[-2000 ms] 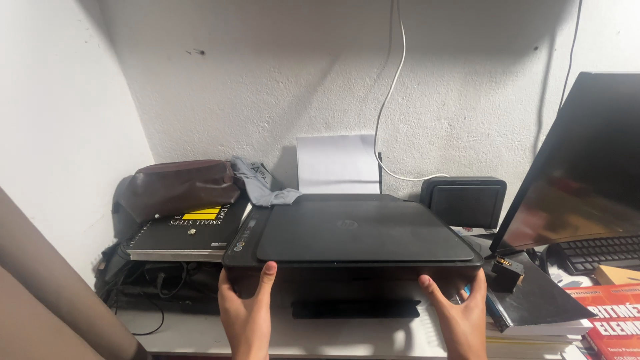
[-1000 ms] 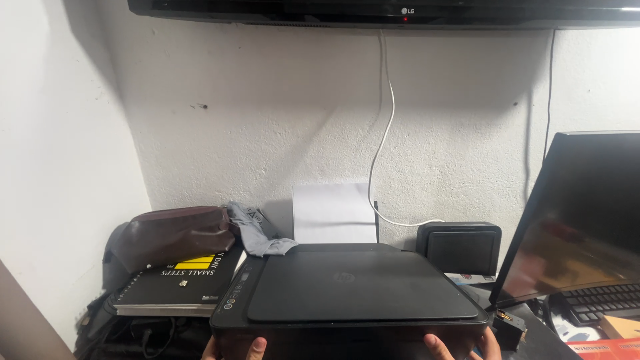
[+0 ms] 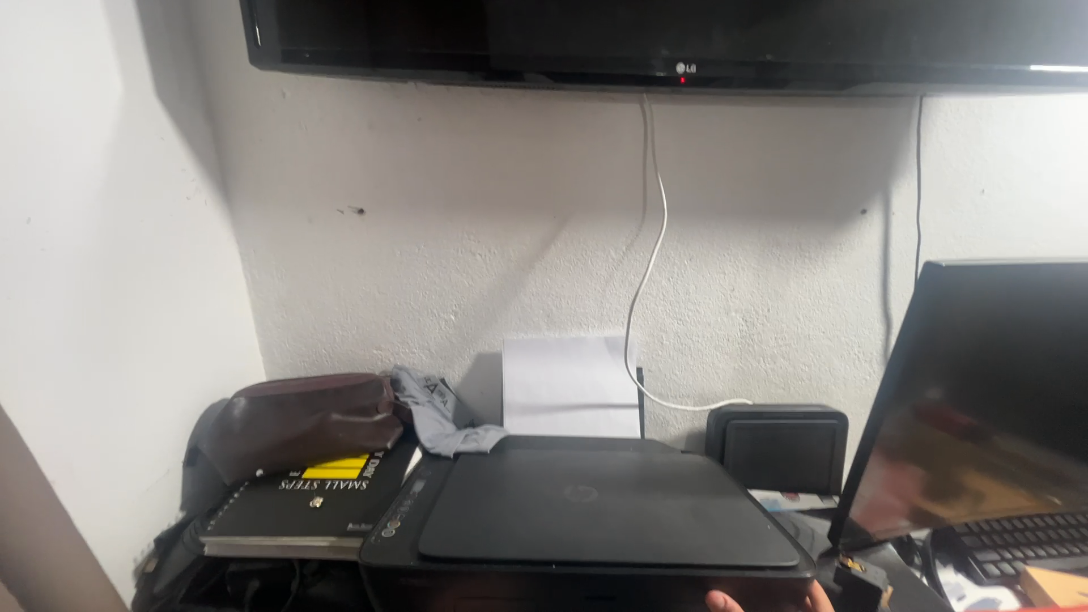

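A black HP printer [image 3: 608, 510] with its lid down stands at the bottom centre. Only the fingertips of my right hand [image 3: 769, 599] show, at the printer's front right corner; the rest of it is cut off by the lower edge of the view. My left hand is out of the frame. Sheets of white paper [image 3: 569, 387] stand upright at the printer's back. A grey cloth [image 3: 442, 421] lies partly over the back left corner, beside the control buttons.
To the left, a brown pouch [image 3: 314, 421] rests on a black spiral notebook [image 3: 314, 510]. A black box-shaped device [image 3: 778, 450] with a white cable, a monitor [image 3: 986, 408] and a keyboard [image 3: 1024, 544] are at the right. A television [image 3: 637, 42] hangs above.
The view has tilted up strongly. Two seconds ago both hands were at the printer's front corners; now the left is out of view and the right shows only fingertips.
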